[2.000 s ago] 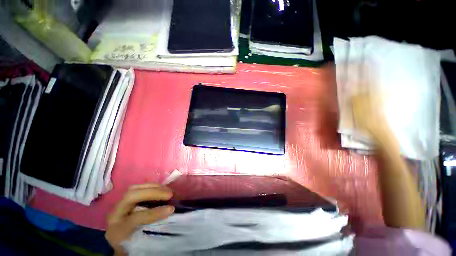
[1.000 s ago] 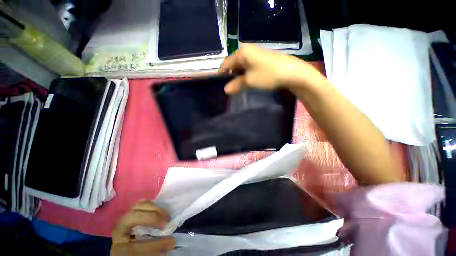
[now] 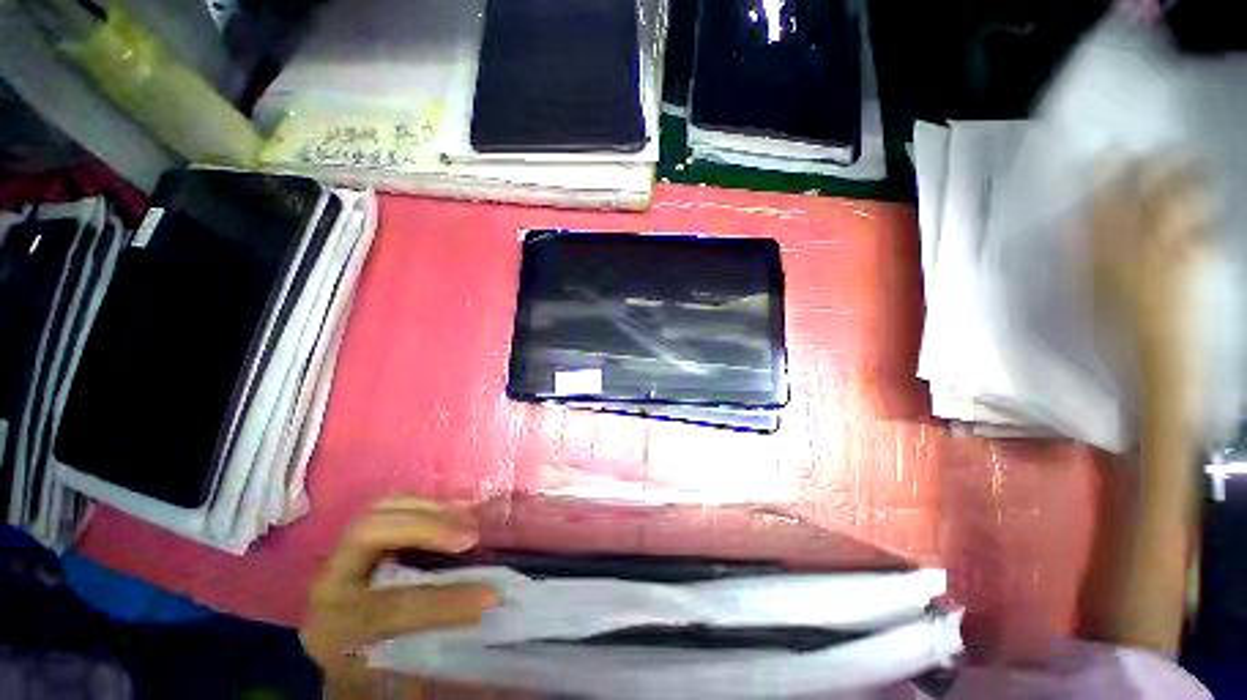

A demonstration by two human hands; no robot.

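A black glossy tablet [image 3: 650, 321] with a small white label lies at the centre, on top of another tablet whose edge shows below it. My left hand [image 3: 397, 588] grips the left end of an interleaved stack [image 3: 711, 622] of black tablets and white sheets at the bottom edge. My right hand [image 3: 1162, 219], blurred, is at the right over the pile of white sheets [image 3: 978, 274], with a raised white sheet [image 3: 1108, 96] at it. Its fingers are too blurred to show a grip.
Interleaved tablet stacks [image 3: 192, 342] stand at the left. Smaller black devices [image 3: 561, 75] lie at the back on a cream pad [image 3: 369, 151] and a green mat [image 3: 889, 181]. A yellowish wrapped post [image 3: 164, 89] is at back left. Dark items lie at the right edge.
The labelled tablet that my right hand held now lies on the centre. My right hand has moved right to the sheet pile. The loose white sheet over the front stack is no longer raised there.
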